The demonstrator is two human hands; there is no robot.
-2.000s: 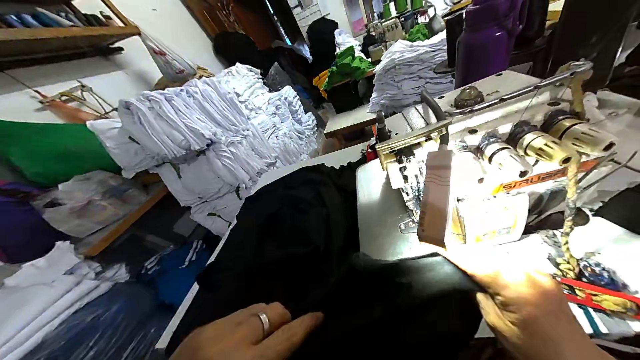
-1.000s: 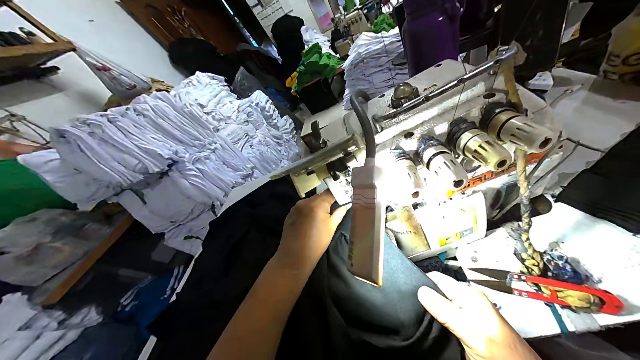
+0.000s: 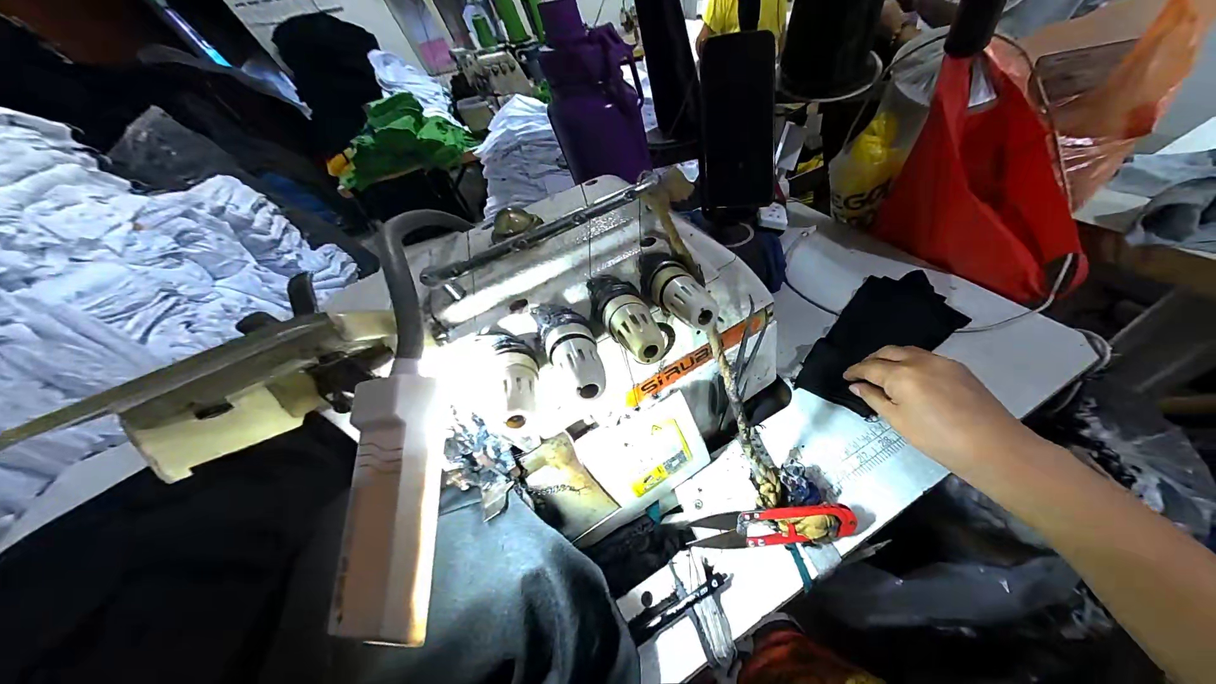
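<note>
My right hand (image 3: 917,399) rests on the near edge of a small stack of folded black fabric pieces (image 3: 879,332) at the right of the table, its fingertips on the cloth; whether it pinches a piece is unclear. My left hand is out of view. A Siruba overlock sewing machine (image 3: 608,304) fills the middle, with a row of several tension dials. Dark fabric (image 3: 503,589) lies at its front, below the machine's lit needle area. A lamp with a gooseneck (image 3: 389,503) hangs in front of the machine's left side. Red-handled thread snips (image 3: 798,524) lie right of the machine's front cover.
White garments (image 3: 171,256) are heaped at the left. Behind the machine stand a purple bottle (image 3: 594,104) and a black phone (image 3: 738,119). A red plastic bag (image 3: 978,190) is at the back right. A braided cord (image 3: 736,408) hangs beside the snips.
My right hand has moved from the dark fabric at the machine to the folded black pieces at the right. My left hand has gone out of view. The view has swung right.
</note>
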